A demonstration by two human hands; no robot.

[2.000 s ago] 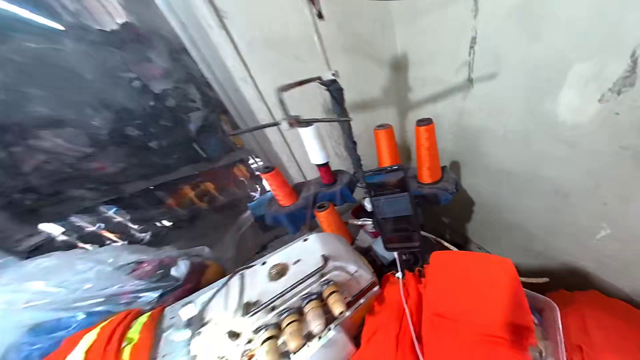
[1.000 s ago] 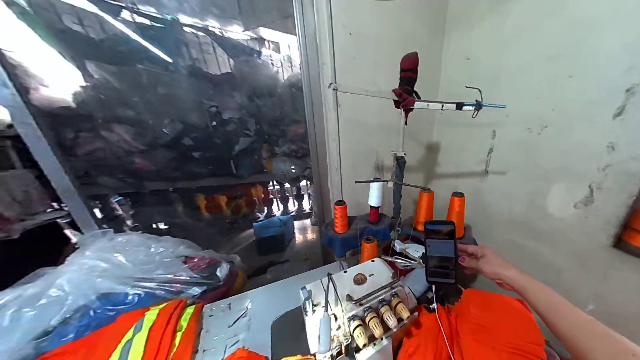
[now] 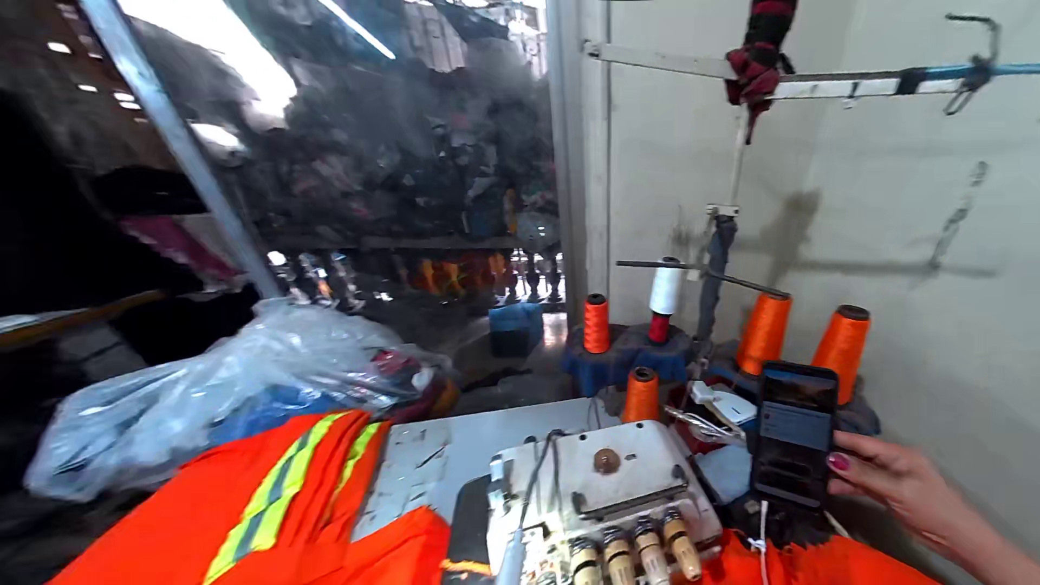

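Note:
My right hand (image 3: 894,479) is at the right, its fingers at the right edge of an upright black smartphone (image 3: 795,435) with a lit screen and a white cable below. Whether the fingers grip the phone or only touch it is unclear. My left hand is out of view. Left of the phone stands a white overlock sewing machine (image 3: 605,487) with several tension dials in front. Orange thread cones (image 3: 764,333) and a white thread cone (image 3: 666,288) stand behind. Orange fabric (image 3: 821,562) lies below the phone.
Orange garments with reflective strips (image 3: 272,487) lie at the left on the worktable (image 3: 447,443). Behind them is a clear plastic bag (image 3: 244,382) with cloth inside. A thread stand pole (image 3: 739,162) rises before the wall, with a crossbar at top right. A window frame (image 3: 573,162) stands behind the table.
My right hand, unseen two seconds ago, came into view at the phone one second ago and remains there. The view has swung left and up since the first frame.

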